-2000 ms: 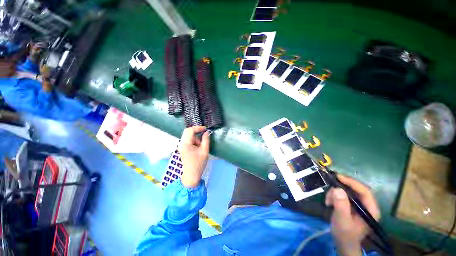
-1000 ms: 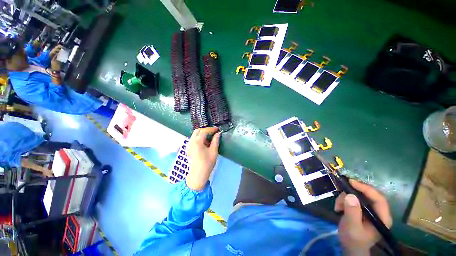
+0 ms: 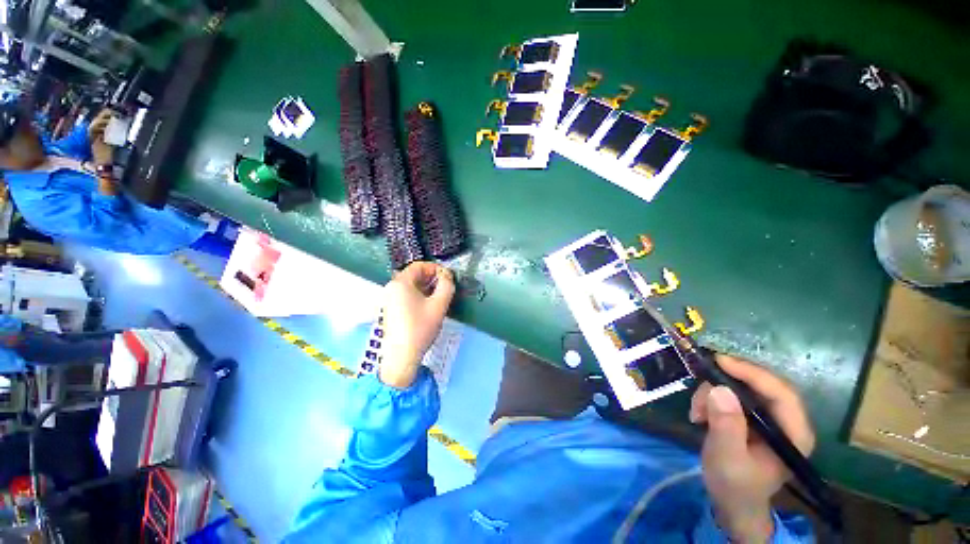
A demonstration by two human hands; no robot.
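A white carrier strip [image 3: 579, 305] lies slanted on the green mat in front of me, bearing several dark LCD modules [image 3: 638, 326]. Orange-gold flex tails [image 3: 665, 283] stick out from its right edge. My right hand [image 3: 739, 441] grips the black soldering iron [image 3: 782, 438]. Its thin tip points up-left over the strip's lower modules; whether it touches is unclear. My left hand [image 3: 410, 319] is at the near end of the ribbed dark bundles [image 3: 389, 170], thumb and fingertips pinched together. Something tiny may be between them, too small to tell.
Two more strips [image 3: 635, 172] with modules lie beyond. A black crumpled pouch [image 3: 824, 122], a translucent tape roll [image 3: 923, 239] and a tan board [image 3: 917, 372] are at right. A green fixture [image 3: 261, 175] is left. A person in blue [image 3: 101, 213] sits far left.
The view has shifted slightly. My left fingertips stay near the bundles' end; a dark loop beside them shows less clearly than a second ago. My right hand keeps the iron over the near strip.
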